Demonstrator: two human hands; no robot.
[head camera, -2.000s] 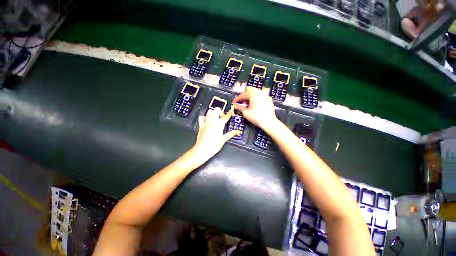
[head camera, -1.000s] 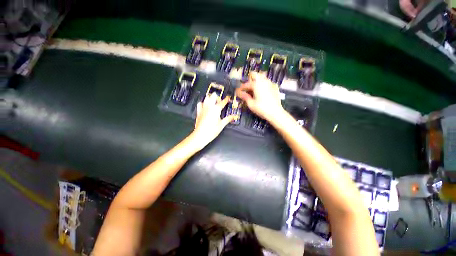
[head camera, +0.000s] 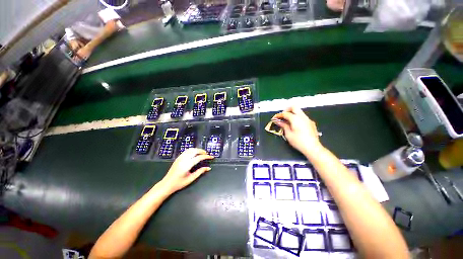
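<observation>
My right hand (head camera: 297, 127) holds a thin yellow adhesive liner (head camera: 274, 127) at its fingertips, right of the clear phone tray (head camera: 258, 119). My left hand (head camera: 189, 167) rests at the tray's near edge, fingers apart, over the lower end of a keypad phone (head camera: 188, 140). The tray holds two rows of black keypad phones. All in the far row, such as this keypad phone (head camera: 245, 99), have yellow frames round their screens. In the near row the two left phones have yellow frames; the others show none.
The lens tray (head camera: 284, 190) with black-bordered squares lies below my right forearm, two lenses tilted. Right of it are a solvent bottle (head camera: 398, 163), tweezers (head camera: 436, 183), a loose black frame (head camera: 402, 218) and a boxed device (head camera: 431, 101). Another person's hand (head camera: 84, 52) shows at upper left.
My right hand has left the phone in the near row and moved right with the yellow liner. My left hand has drawn back to the tray edge. The view has shifted right and up.
</observation>
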